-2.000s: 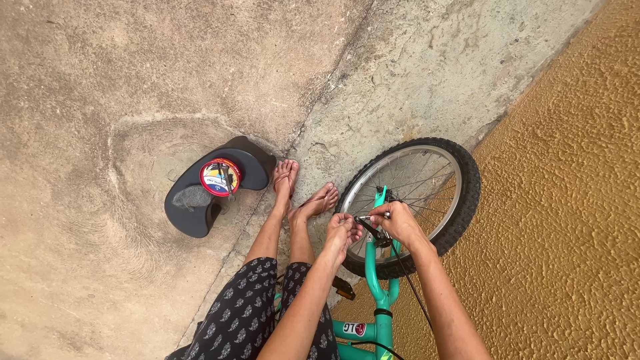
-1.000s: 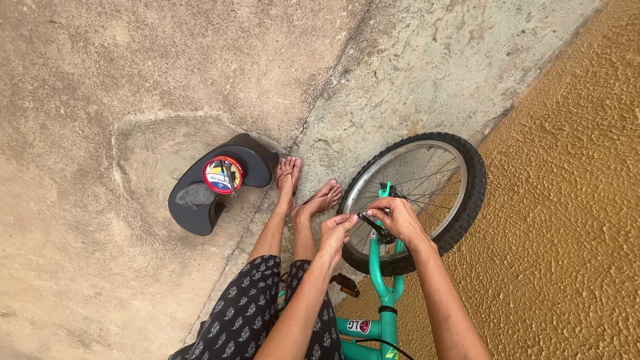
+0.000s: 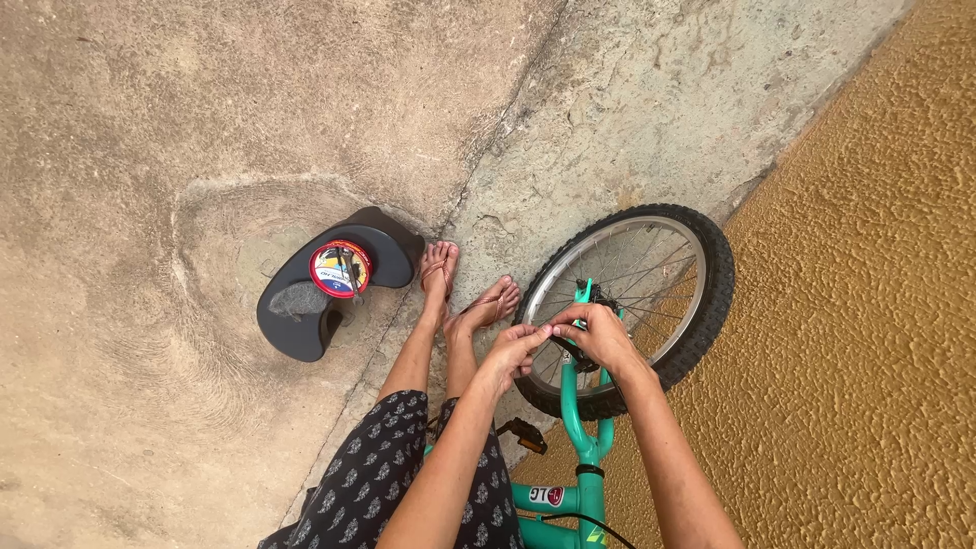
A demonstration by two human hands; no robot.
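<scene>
A green bicycle fork (image 3: 570, 396) holds a spoked wheel with a black knobby tyre (image 3: 720, 286). Over the near side of the fork, my left hand (image 3: 517, 352) and my right hand (image 3: 598, 333) meet at their fingertips. Thumb and index finger are pinched together on each hand, at the upper end of a black brake part (image 3: 576, 352). Whatever small piece lies between the fingertips is hidden, so I cannot tell what each hand grips. Part of the wheel hub shows above my right hand.
Left of my feet, a dark curved stool (image 3: 293, 324) bears a grey scouring pad (image 3: 298, 300) and a round red-rimmed tin (image 3: 329, 285) with metal tools on it. A pedal (image 3: 526, 435) juts out beside my knee. A rough yellow wall (image 3: 839, 366) rises along the right.
My hands have stayed close together by the fork, with small shifts of the fingers; their fingertips now touch. The bicycle and stool look unchanged.
</scene>
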